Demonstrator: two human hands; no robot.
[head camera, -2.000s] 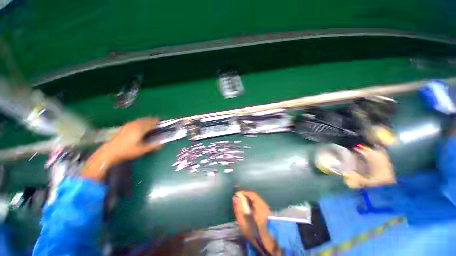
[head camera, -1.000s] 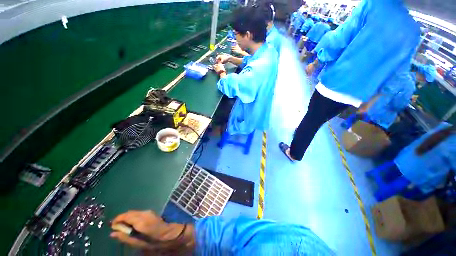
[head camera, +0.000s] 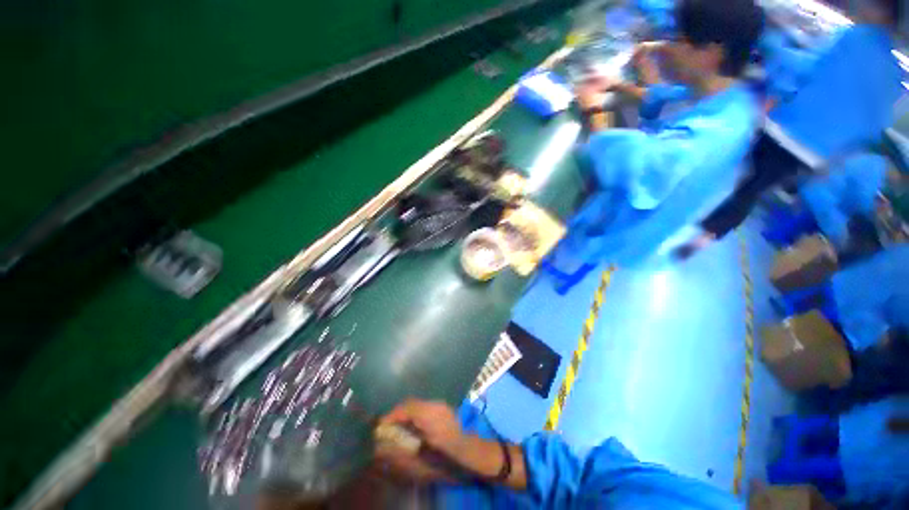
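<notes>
My right hand (head camera: 434, 436) is at the bottom centre, closed around the tan grip of the soldering iron (head camera: 399, 438); its tip is blurred. A brownish blur at the bottom edge, left of it, looks like part of my left hand (head camera: 334, 492), cut off and too smeared to show its fingers. A greyish blur beside it cannot be made out. The loose heap of small pinkish-purple and silver components (head camera: 269, 403) lies on the green bench to the left. Stacked board assemblies (head camera: 254, 349) stand behind the heap along the back ledge.
A round pale cup (head camera: 485, 254) stands by a tan block (head camera: 534, 237), with the black fan (head camera: 436, 224) to their left. A board (head camera: 181, 262) lies on the green conveyor. A person in blue (head camera: 668, 164) sits farther along the bench. A pale grid sheet (head camera: 495, 365) shows below the bench edge.
The view swung right along the line, then partly back left. My left hand was at the stacked boards two seconds ago and has left them. My right hand still holds the iron.
</notes>
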